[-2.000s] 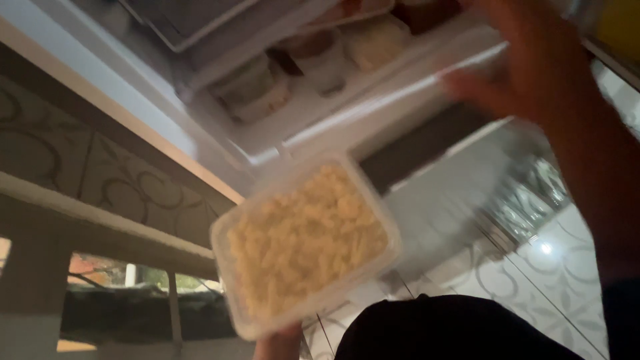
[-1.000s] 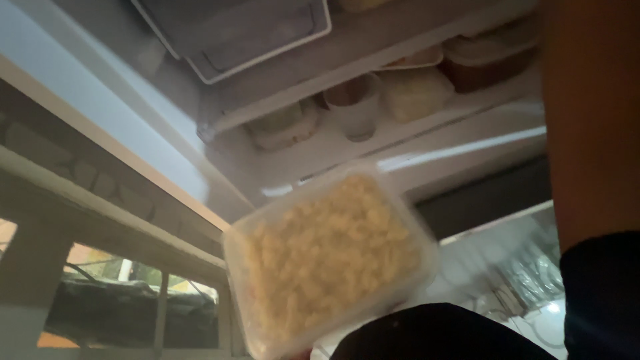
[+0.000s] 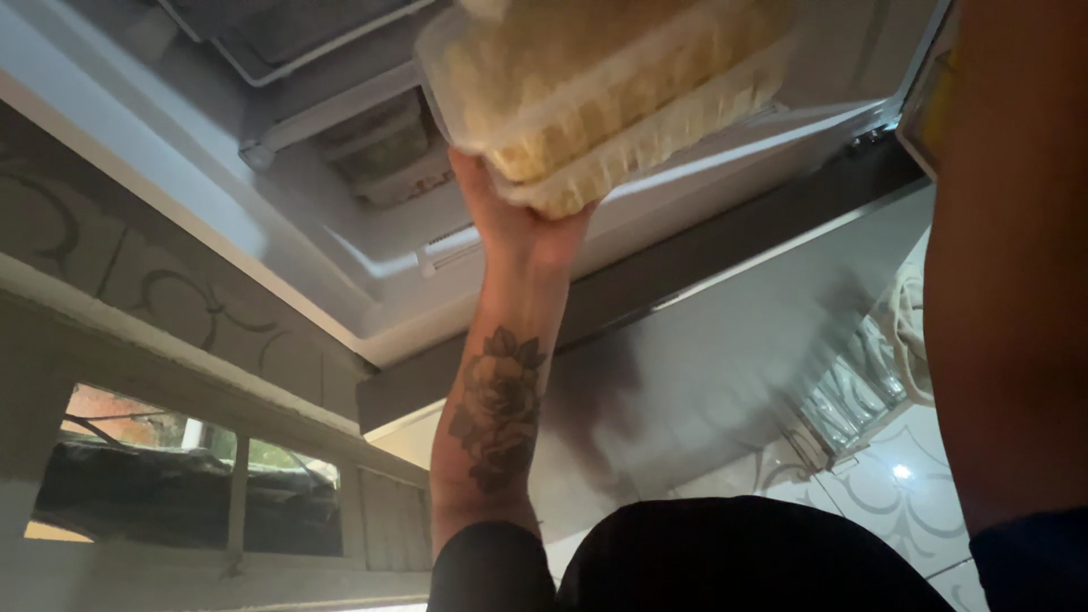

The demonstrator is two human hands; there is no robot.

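Note:
My left hand [image 3: 531, 204] holds up a clear plastic food container [image 3: 595, 85] from below, at the top middle of the view. Pale yellow pieces of food fill it, and its outline is a little blurred. Behind it is the open inside of a refrigerator [image 3: 340, 246]. The left forearm carries a flower tattoo and rises from a black sleeve. On the right edge my right arm reaches up past the top of the view, so that hand is out of sight.
A drawer [image 3: 289, 42] and a shelf edge [image 3: 340, 110] of the refrigerator are at the upper left, with another container [image 3: 382, 144] behind. A slatted window frame [image 3: 238, 501] stands at the lower left. Patterned tiles [image 3: 901, 484] and a clear ribbed item [image 3: 850, 399] lie at the lower right.
My left hand has raised the food container from the lower middle up toward the refrigerator's inside. The right hand, seen in the oldest frame, is now beyond the view.

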